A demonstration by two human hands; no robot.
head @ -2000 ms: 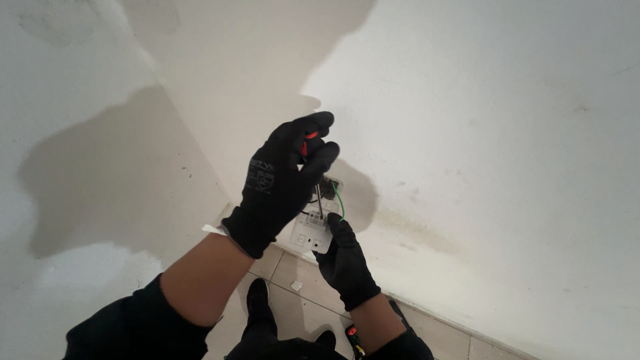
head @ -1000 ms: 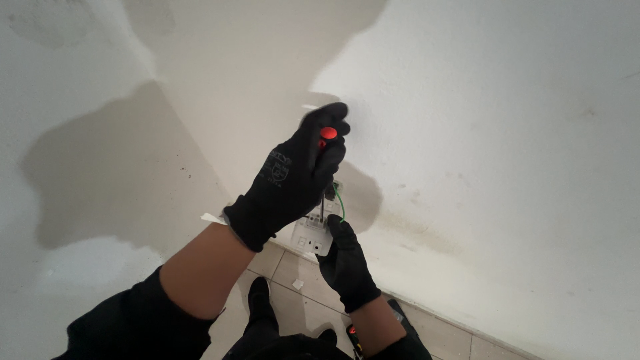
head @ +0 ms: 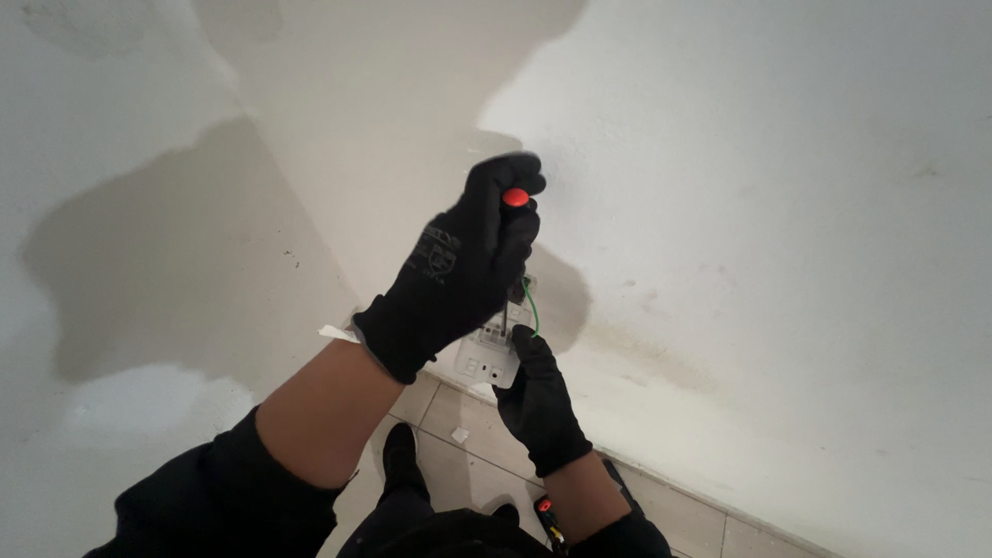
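My left hand (head: 465, 256), in a black work glove, is closed around a screwdriver (head: 516, 197); the red end of its handle shows. The shaft points down to the terminals on the back of a white electrical socket plate (head: 487, 364). Whether the tip sits in a screw is too small to tell. My right hand (head: 540, 399), also gloved in black, grips the plate's right edge from below. A green wire (head: 535, 304) curves from the wall box (head: 521, 290) down to the right hand's fingertips. The left hand partly hides the box.
White walls (head: 736, 232) meet in a corner at the left, with shadows across them. Below are floor tiles (head: 457, 465) with a small pale scrap (head: 460, 435). My dark shoe (head: 400, 449) is near the wall. A dark object with red and yellow parts (head: 547, 515) lies by the right forearm.
The left hand's fingers have shifted and closed around the screwdriver handle, whose red end now faces up. The right hand stays at the socket plate.
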